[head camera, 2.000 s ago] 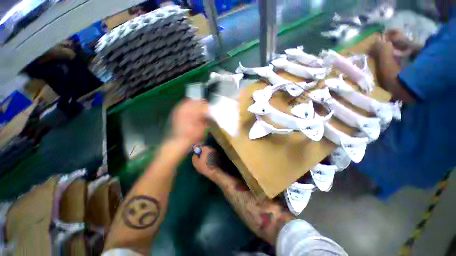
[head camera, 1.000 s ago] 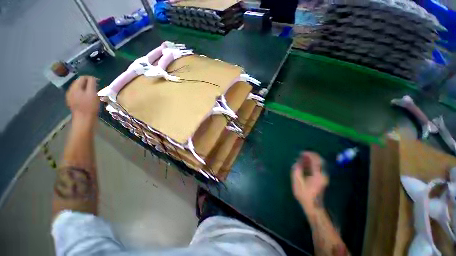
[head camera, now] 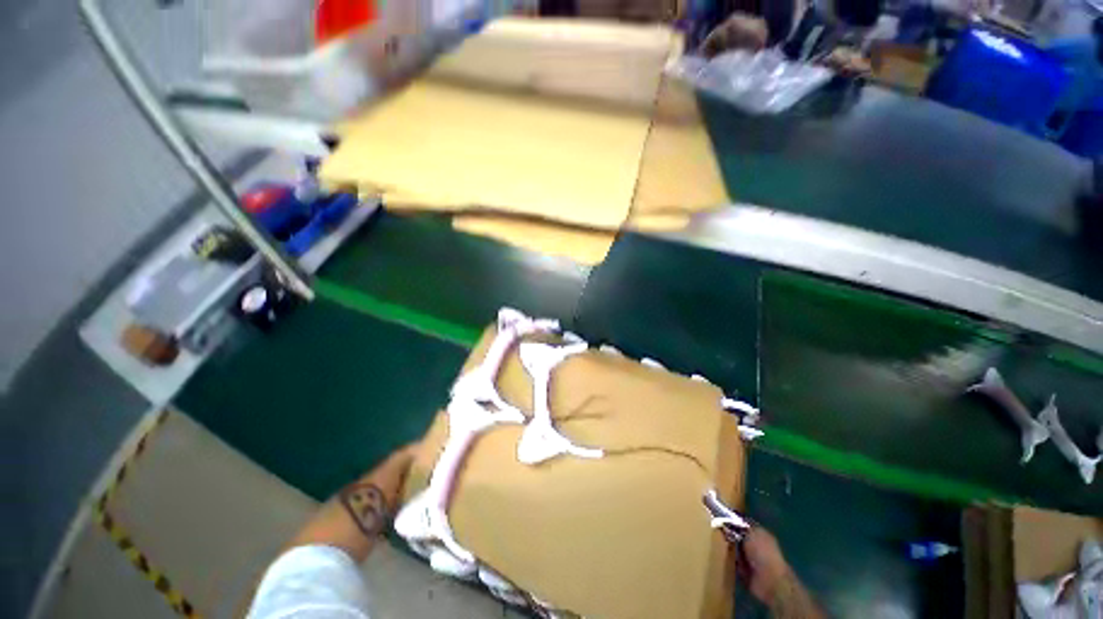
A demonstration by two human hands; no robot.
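Note:
A stack of tan cardboard sheets (head camera: 617, 520) with white and pink cat-ear headbands between them lies in front of me. On top, a pink-banded headband (head camera: 450, 466) runs along the left edge, and a shorter white one (head camera: 543, 405) lies beside it with thin dark wires. My left hand (head camera: 421, 457) is at the stack's left side, its fingers hidden behind the edge. My right hand (head camera: 758, 559) is against the right side, just below white headband ends (head camera: 726, 514); its fingers are partly hidden. Both hands hold the stack between them.
A blue glue bottle (head camera: 931, 550) lies on the green bench at the right, beside another cardboard stack (head camera: 994, 556). Loose headbands (head camera: 1016, 411) lie beyond it. Large cardboard sheets (head camera: 508, 145) lie across the line. A metal post (head camera: 194, 163) and small boxes stand at the left.
The view has turned left. Both hands, apart and empty a second ago, have come to opposite sides of the wired headband stack. The large cardboard sheets have come into view beyond it.

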